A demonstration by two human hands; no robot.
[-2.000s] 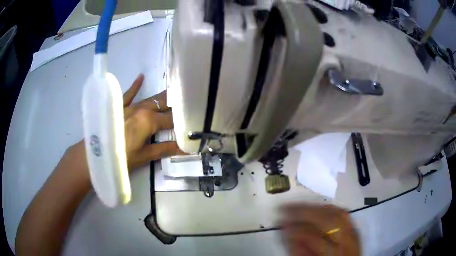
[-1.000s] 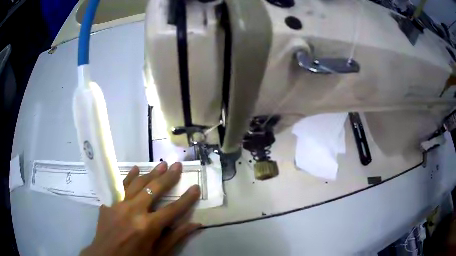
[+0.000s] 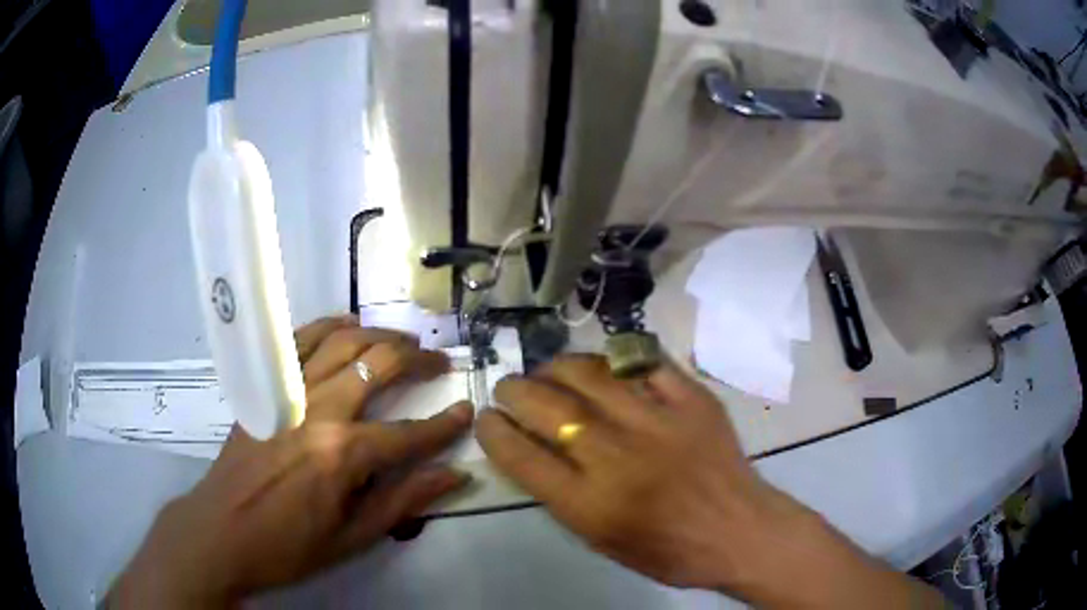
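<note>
A white strip with dark border lines (image 3: pixel 155 402) lies across the table's left front, partly hidden by the lamp and my left hand. White fabric (image 3: pixel 507 348) shows at its right end, by the presser foot (image 3: pixel 483 346). My left hand (image 3: pixel 340 447) is on the strip left of the foot, its fingertips holding it against the bed. My right hand (image 3: pixel 626 465) is just in front and to the right of the foot, its fingertips at the strip's right end. The fingers hide much of the fabric, and whether the needle is in it cannot be seen.
The cream machine head (image 3: pixel 513 143) stands above the foot. The lamp (image 3: pixel 248 286) hangs over the left forearm side. Right of the foot are the knurled tension knob (image 3: pixel 633 354), white scraps (image 3: pixel 751 316) and a slim black tool (image 3: pixel 846 312). A white piece (image 3: pixel 32 402) lies far left.
My right hand, out of view one second ago, is now at the strip's right end. My left hand has moved slightly up, and the strip's right end is now beside the foot under both hands.
</note>
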